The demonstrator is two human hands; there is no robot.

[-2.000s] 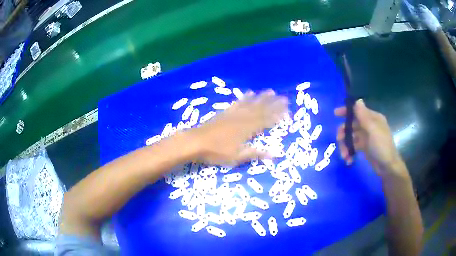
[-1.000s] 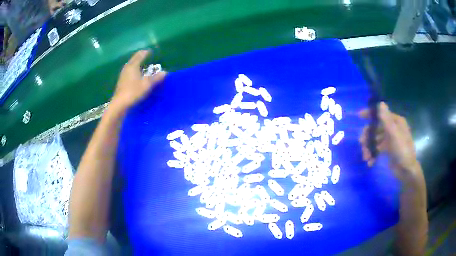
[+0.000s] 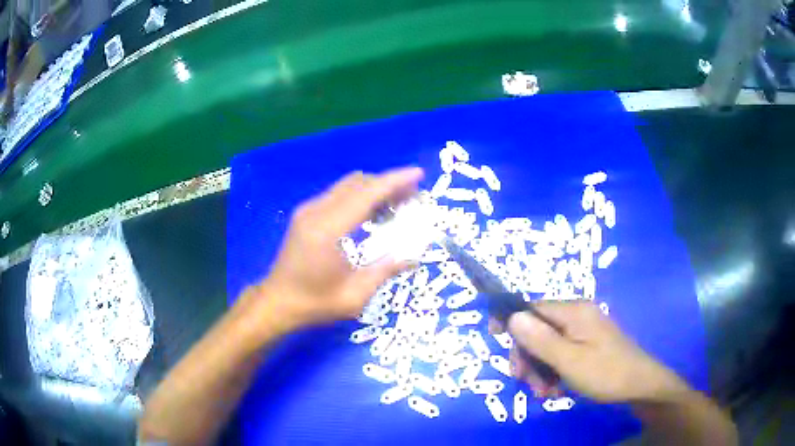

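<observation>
My left hand (image 3: 327,248) is above the left part of the blue mat (image 3: 296,392), its thumb and fingers around a bright white housing (image 3: 401,231), whose details are washed out. My right hand (image 3: 567,344) is closed on a slim dark tool (image 3: 479,277), low right on the mat. The tool points up and left, its tip close to the housing; whether they touch cannot be told. Many small white plates (image 3: 418,322) with dark holes lie scattered on the mat under and between both hands.
The green conveyor belt (image 3: 375,78) runs beyond the mat, with a white housing (image 3: 520,84) on it near the mat's far edge. A grey post (image 3: 737,57) stands at the upper right. A clear plastic bag of white parts (image 3: 87,309) lies at the left.
My left hand has come from the belt's edge back over the mat, now with a housing. My right hand has moved left from the mat's right edge, bringing the tool to the housing.
</observation>
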